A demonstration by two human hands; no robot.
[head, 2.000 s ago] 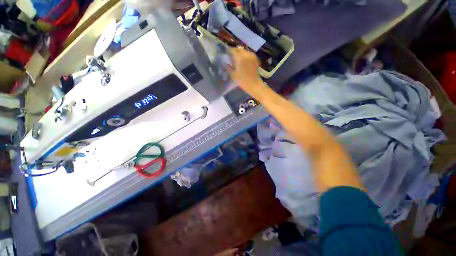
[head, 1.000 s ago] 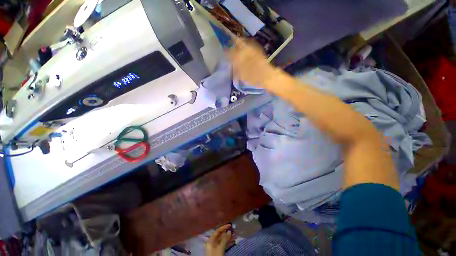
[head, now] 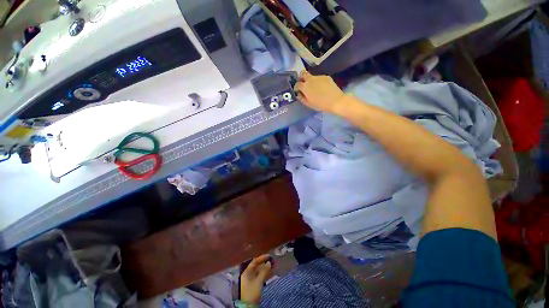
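My right hand (head: 319, 92), with a teal sleeve, reaches in from the lower right. Its fingertips are at the right edge of a small grey unit with two round metal parts (head: 278, 100) at the machine's right end; whether they grip anything is unclear. A grey-blue cloth piece (head: 265, 48) lies just behind it. The white sewing machine (head: 150, 27) has a lit blue display. Scissors with one green and one red loop (head: 139, 157) lie on its bed. My left hand (head: 256, 278) is low in the picture, fingers curled beside striped cloth; its contents are unclear.
A large heap of grey-blue cut pieces (head: 361, 174) lies right of the machine. A cream tray of tools (head: 328, 45) stands behind. A reddish-brown board (head: 223, 234) is below the table edge. A dark grey cloth bundle (head: 66, 271) is at the lower left.
The view has shifted, so the machine sits further left. My right hand has moved from the grey-blue cloth to the small unit's edge; the cloth lies behind it. My left hand has come into view.
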